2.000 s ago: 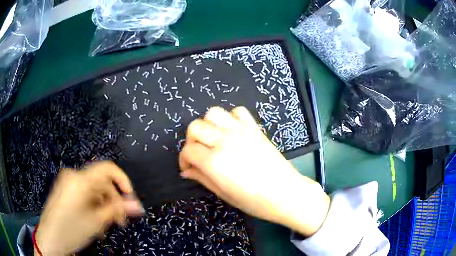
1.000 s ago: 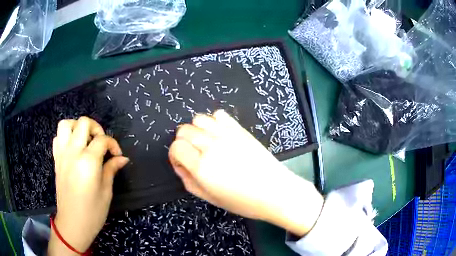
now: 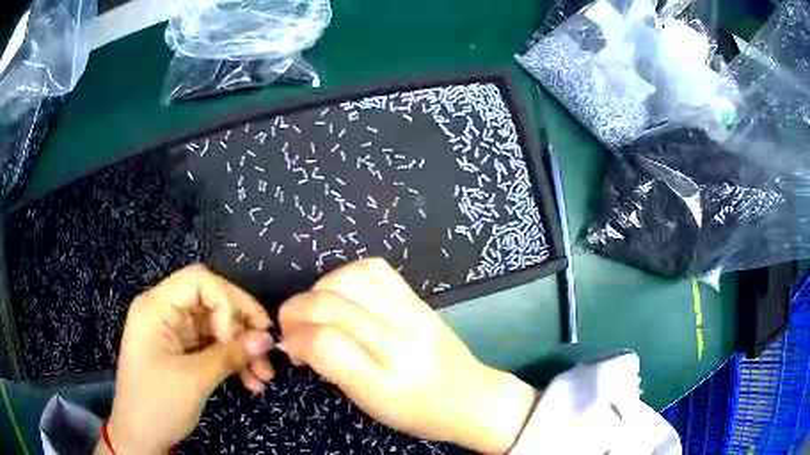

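Note:
My left hand point(image 3: 191, 351) and my right hand point(image 3: 382, 347) meet fingertip to fingertip over the near edge of the long black parts tray point(image 3: 417, 209). My left thumb and finger pinch a tiny black part point(image 3: 273, 332), mostly hidden. My right fingertips pinch a tiny silvery metal pin point(image 3: 281, 347) against it. Whether the two are joined cannot be told. Silvery pins lie scattered mid-tray and heaped at its right end point(image 3: 506, 195). Small black parts point(image 3: 89, 258) cover its left end. Below my hands, a dark pile with silvery flecks point(image 3: 293, 413) is partly covered.
A bag of pins point(image 3: 577, 71) and a bag of black parts point(image 3: 684, 204) lie at the right. A small clear bag point(image 3: 244, 44) lies upper left, another point(image 3: 40, 62) at the left edge. A pen-like rod point(image 3: 563, 240) lies beside the tray. A blue crate point(image 3: 773, 409) is lower right.
My hands were apart over the tray; my right hand has moved down and left from the scattered pins, my left hand down and right, and their fingertips now meet.

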